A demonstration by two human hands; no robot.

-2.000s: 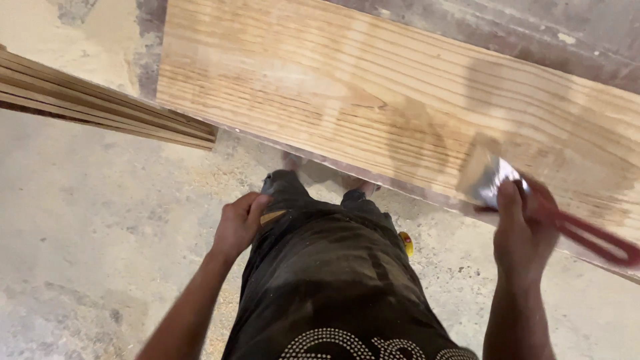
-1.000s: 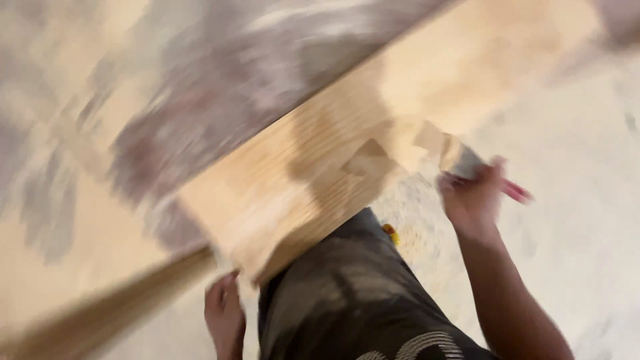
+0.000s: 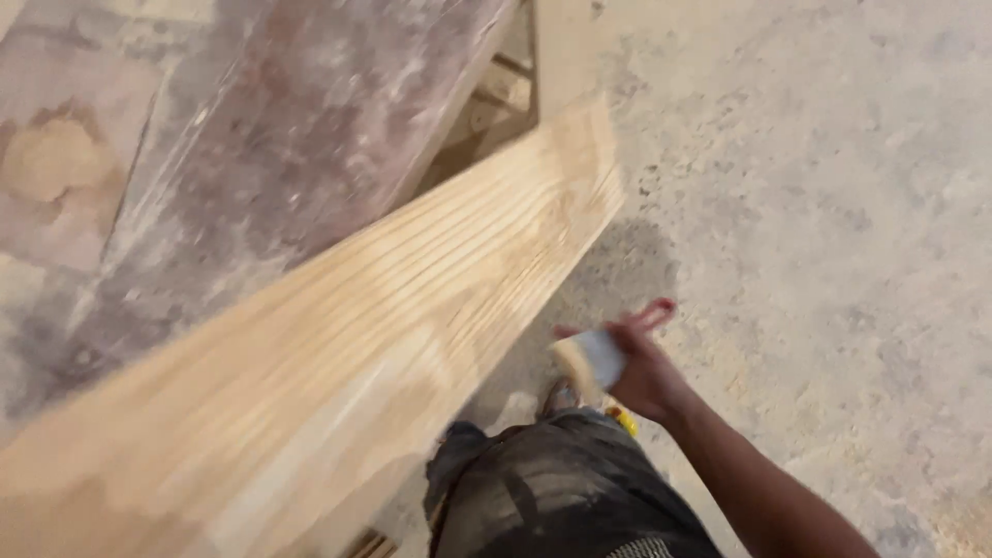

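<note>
A long pale wooden board with visible grain runs diagonally from the lower left to the upper middle, its surface partly glossy. My right hand grips a paintbrush with a red handle, a metal ferrule and light bristles that point left. Brush and hand are off the board, to the right of its near edge, above the floor. My left hand is out of view, so what it holds or touches is hidden.
A stained, dusty work surface lies beyond the board. Behind the board's far end are a pale plank and an opening with wooden pieces. Stacked strips show at the bottom. Dusty concrete floor spreads right.
My right hand has moved away from the board's surface with the brush. My left hand, seen at the board's near corner one second ago, has left the view. The view has swung strongly.
</note>
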